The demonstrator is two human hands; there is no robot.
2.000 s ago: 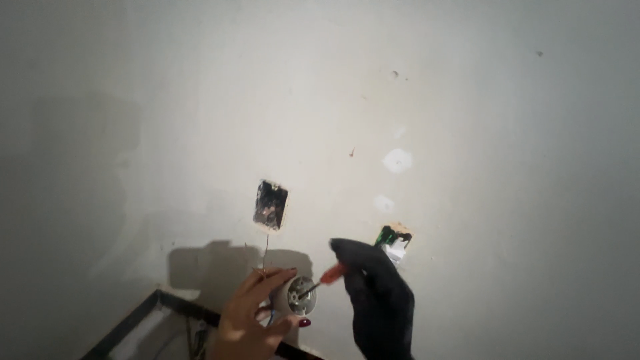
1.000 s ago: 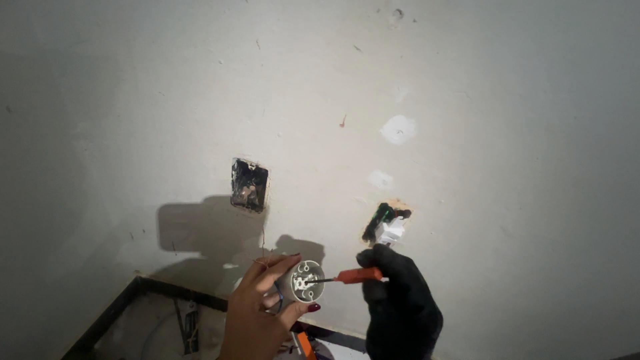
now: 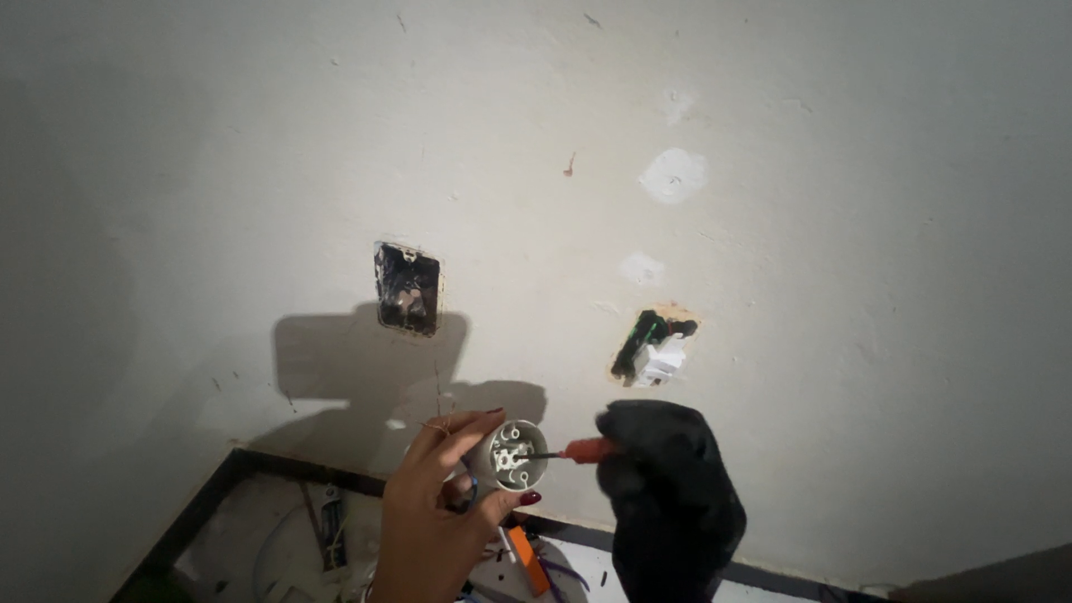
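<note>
My bare left hand [image 3: 444,494] holds a round white plastic lamp socket [image 3: 536,431] between thumb and fingers, its open face turned to the right. Inside the socket are metal contacts and screws. My right hand [image 3: 670,494], in a black glove, grips a screwdriver by its red handle [image 3: 589,450]. The screwdriver's thin shaft reaches into the middle of the socket. Thin wire strands [image 3: 437,423] show by the left fingers, and a bit of blue wire [image 3: 474,489] shows below the socket.
A dark recessed wall box [image 3: 408,289] is on the left of the wall. Another wall opening [image 3: 641,339] on the right holds a white module [image 3: 660,362]. Below are a dark baseboard [image 3: 310,465], an orange object [image 3: 528,559], purple wire [image 3: 569,574] and a dark tool-like item [image 3: 332,523].
The red screwdriver handle, tilted up to the right two seconds ago, is now nearly level. Both hands still hold the socket and screwdriver. The view has shifted.
</note>
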